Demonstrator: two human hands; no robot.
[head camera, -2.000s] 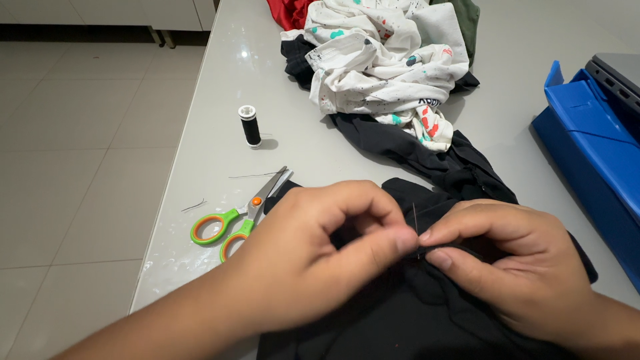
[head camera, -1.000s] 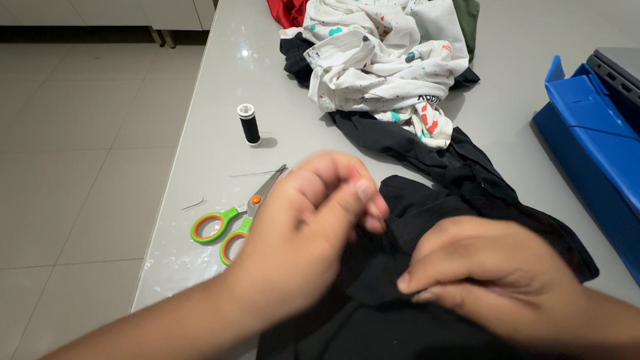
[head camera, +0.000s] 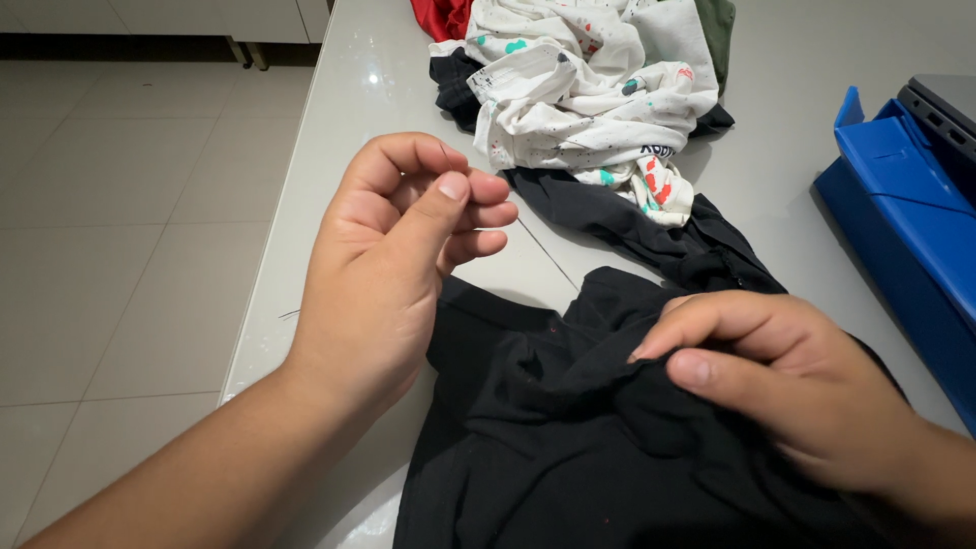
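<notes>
My left hand (head camera: 381, 244) is raised over the table's left part, thumb and forefinger pinched on a thin sewing needle (head camera: 447, 155). A dark thread (head camera: 547, 254) runs slantwise between that hand and the black fabric (head camera: 549, 457). My right hand (head camera: 770, 374) grips a fold of this fabric between thumb and fingers, at the right. The cloth lies bunched on the table below both hands. Scissors and a thread spool are hidden behind my left hand. Short bits of dark thread (head camera: 289, 313) show just left of my left wrist.
A heap of white paint-patterned fabric (head camera: 579, 99) lies at the back, with red cloth (head camera: 444, 18), olive cloth (head camera: 717, 38) and dark cloth around it. At the right are a blue plastic case (head camera: 907, 191) and a grey laptop (head camera: 949, 107). The table edge (head camera: 282, 183) borders the tiled floor.
My left hand has moved up and away from the right hand with the needle, covering the spool and scissors seen earlier. My right hand still grips the black fabric.
</notes>
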